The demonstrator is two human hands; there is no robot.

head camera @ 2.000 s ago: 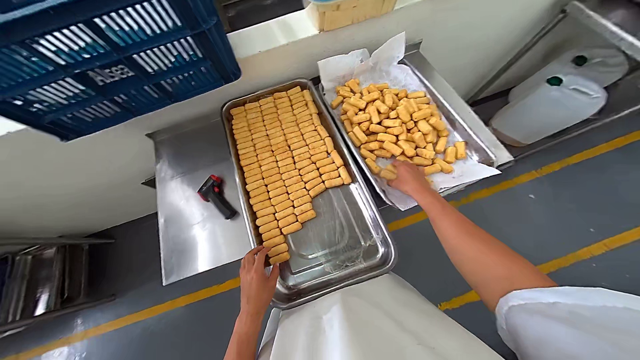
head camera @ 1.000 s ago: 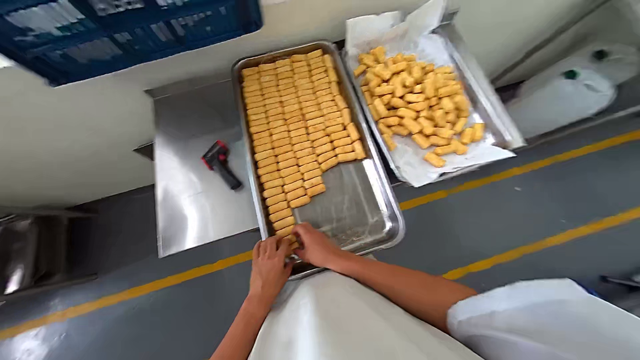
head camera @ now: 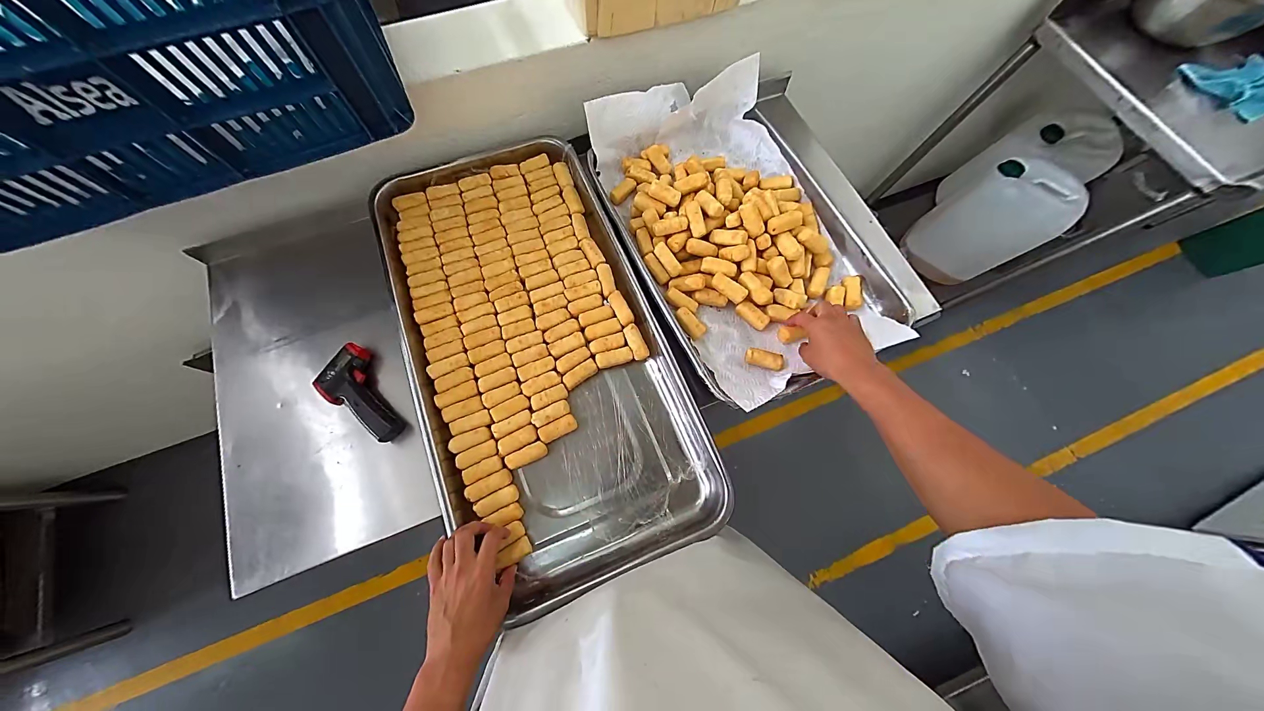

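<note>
A deep metal tray (head camera: 726,494) holds golden-brown fried rolls (head camera: 513,286) packed side by side in long columns, with plastic film on its bare near-right part. My left hand (head camera: 469,583) rests over the tray's near-left corner, fingers on the last rolls of the left column. To the right, a second metal tray (head camera: 879,281) lined with white paper (head camera: 726,360) bears a loose heap of the same rolls (head camera: 731,232). My right hand (head camera: 834,341) reaches to the heap's near edge, its fingertips on one roll; whether they grip it is not clear.
A black and red infrared thermometer gun (head camera: 360,390) lies on the steel table (head camera: 286,474) left of the trays. A blue plastic crate (head camera: 197,99) stands at upper left. White plastic jugs (head camera: 997,222) lie on a rack at right, beside a shelf with a blue cloth (head camera: 1224,84).
My right hand has moved from the deep tray's near-left corner, where it was beside my left hand a second ago, back to the loose heap. My left hand stays at that corner.
</note>
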